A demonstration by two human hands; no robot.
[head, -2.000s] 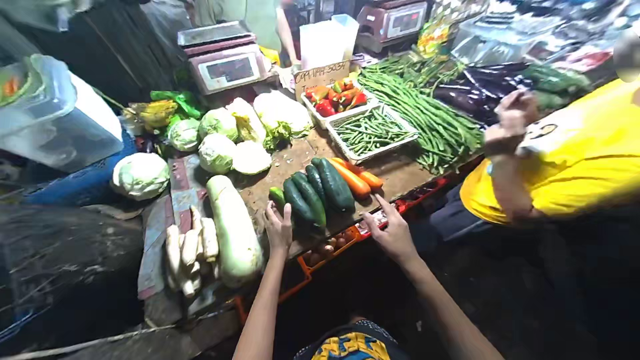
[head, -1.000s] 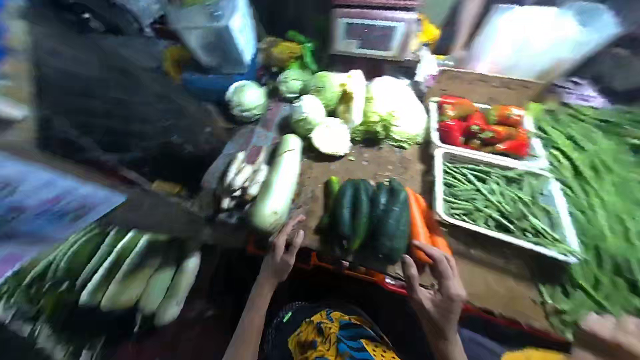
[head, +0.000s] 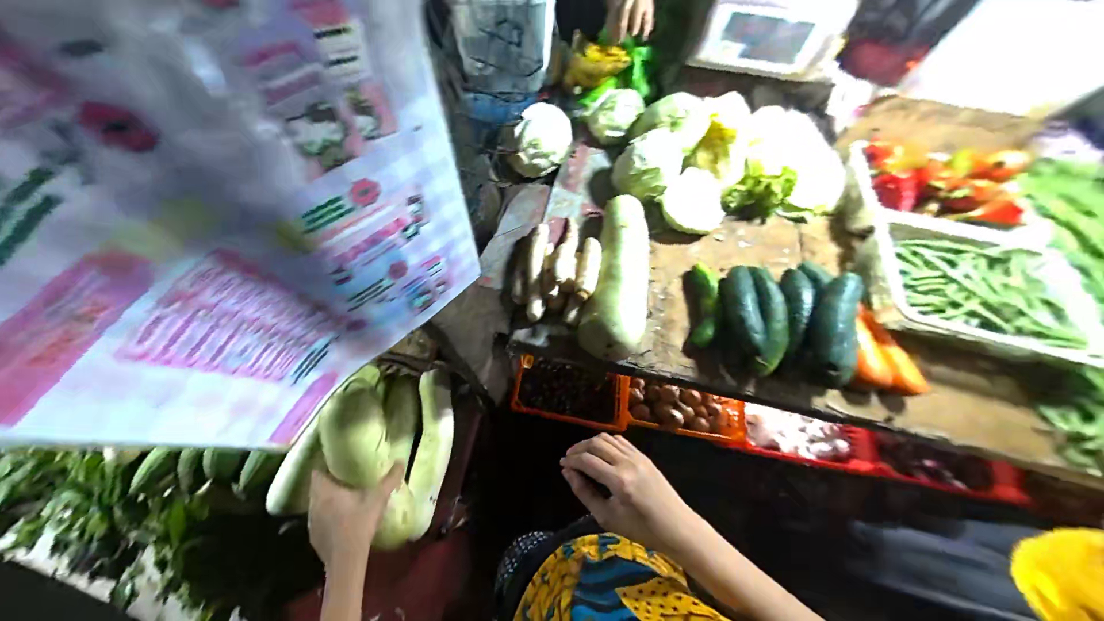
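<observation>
Low at the left, my left hand (head: 349, 513) is around the lower end of a pale green gourd (head: 354, 435), which lies among other long pale gourds (head: 431, 440). My right hand (head: 608, 479) is loosely curled, holds nothing visible, and is in front of the table edge. On the table lie dark green cucumbers (head: 835, 328), a lighter green one (head: 703, 306), carrots (head: 888, 358), a large pale gourd (head: 617, 276) and a bunch of slim pale roots (head: 561, 267). Several cabbages (head: 647, 164) sit behind them.
A printed plastic sheet (head: 371, 250) covers the upper left of the view. Orange and red crates (head: 686, 410) sit under the table edge. Trays of peppers (head: 949, 185) and green beans (head: 987, 280) stand at the right. Another person's hand (head: 631, 17) is at the top, near a weighing scale (head: 768, 39).
The view has swung left. My left hand has moved from the table edge to the gourds at the left and taken hold of one. My right hand has left the carrots.
</observation>
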